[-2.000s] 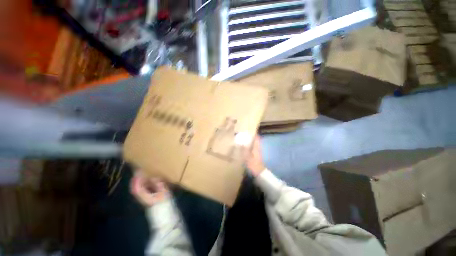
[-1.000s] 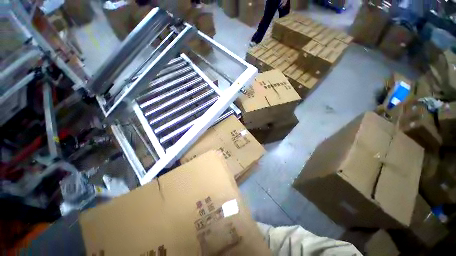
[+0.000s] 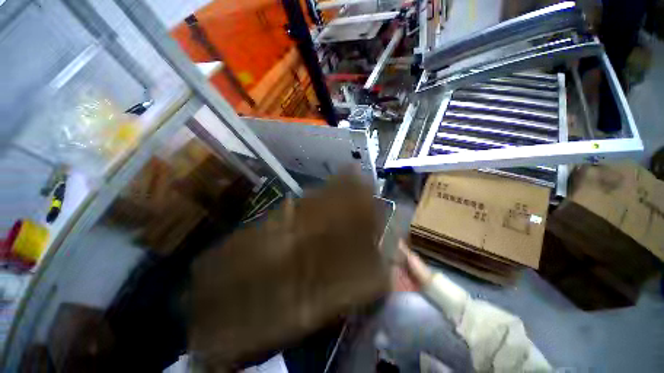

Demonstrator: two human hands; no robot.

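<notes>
A flat brown carton point(image 3: 291, 273), strongly blurred, is tilted in front of me at the lower centre. No print can be made out on it. My right hand point(image 3: 409, 271) is at its right edge, blurred, with a pale sleeve below. Whether its fingers grip the carton cannot be told. My left hand cannot be made out; the carton may hide it. A stack of flat printed cartons point(image 3: 480, 215) lies right of centre, the top one with a small white label.
A white-framed roller conveyor point(image 3: 502, 120) stands behind the stack. A large brown box point(image 3: 619, 204) is at the right. At the left, a curved table edge point(image 3: 91, 197) bears a red and yellow tape dispenser point(image 3: 25, 242) and a yellow-black tool point(image 3: 56, 198). Orange panels point(image 3: 255, 58) are behind.
The view has swung left, bringing the table with the tape dispenser in. The carton in front now shows no readable print or label. My right hand has come back into view at its edge.
</notes>
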